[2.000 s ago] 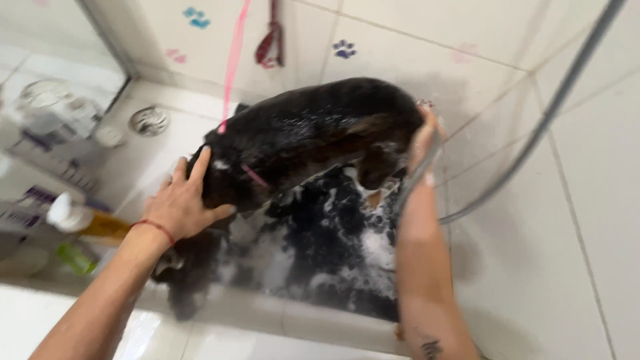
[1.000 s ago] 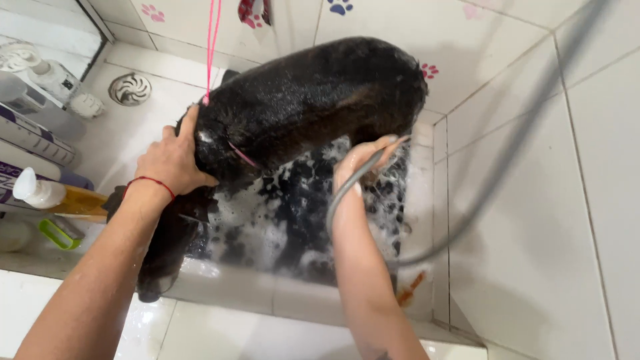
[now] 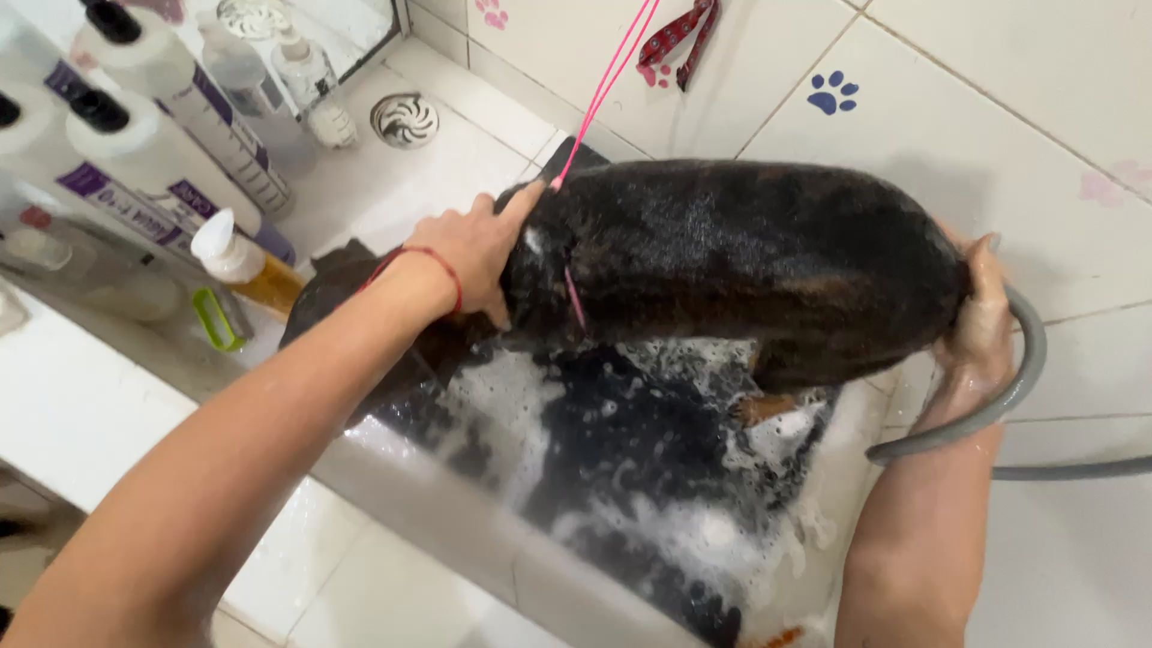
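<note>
A wet dog with a dark coat [image 3: 747, 243] stands in a tiled tub on a dark mat [image 3: 630, 441] covered with suds. My left hand [image 3: 477, 247], a red string round its wrist, rests on the dog's neck with thumb and fingers spread. A pink cord [image 3: 601, 99] rises from the neck beside it. At the dog's rump is my right hand [image 3: 981, 306], with the end of a grey hose [image 3: 1026, 360] coming out of it; the hose tip is hidden. The dog's head hangs low at the left, partly behind my left forearm.
Large bottles with black caps [image 3: 135, 135] and a pump bottle of amber liquid [image 3: 256, 270] stand at the left, near a green-rimmed object [image 3: 214, 319]. A metal drain cover [image 3: 405, 121] lies behind. A red patterned strap [image 3: 679, 40] hangs on the tiled wall [image 3: 945, 117]. The tub's edge [image 3: 504, 540] crosses the foreground.
My right hand, with the hose, has moved from under the dog's hind part to its rump. My left hand has stayed on the neck.
</note>
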